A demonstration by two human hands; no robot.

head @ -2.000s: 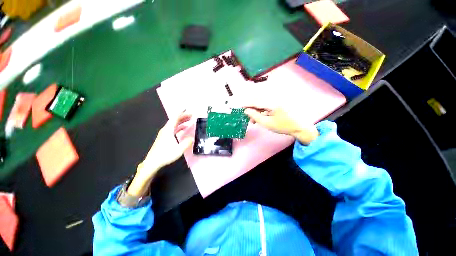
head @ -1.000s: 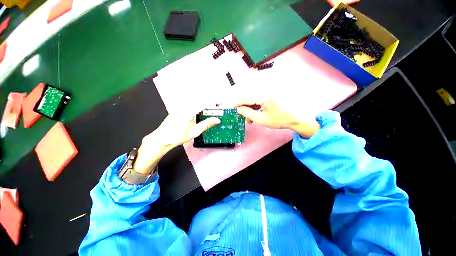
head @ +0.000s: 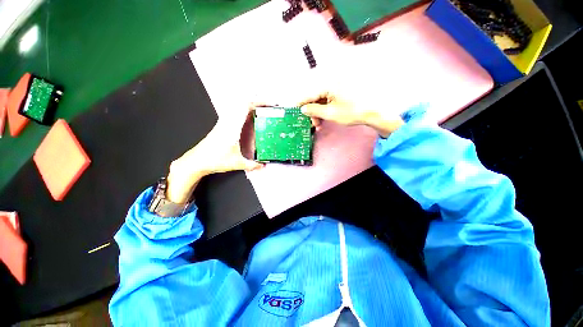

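A green circuit board (head: 283, 135) lies in a black housing (head: 311, 159), whose dark rim shows along the right and lower edges. Both are over the pink mat (head: 281, 195). My left hand (head: 225, 148) grips the left side, with the thumb at the lower left corner and fingers at the upper left. My right hand (head: 342, 112) holds the upper right corner between thumb and fingers. The underside of the housing is hidden.
Black toothed strips (head: 309, 55) lie by the mat's top edge, near a green flat panel (head: 374, 11). A blue and yellow box (head: 476, 48) of strips is at upper right. A housing with board (head: 41, 99) and orange pads (head: 61, 159) are at left. A black bin (head: 537, 134) is at right.
The board has come down from above the housing and now lies squarely in it. My left hand has moved from over the board to its left side. The view has shifted, so the scene sits higher.
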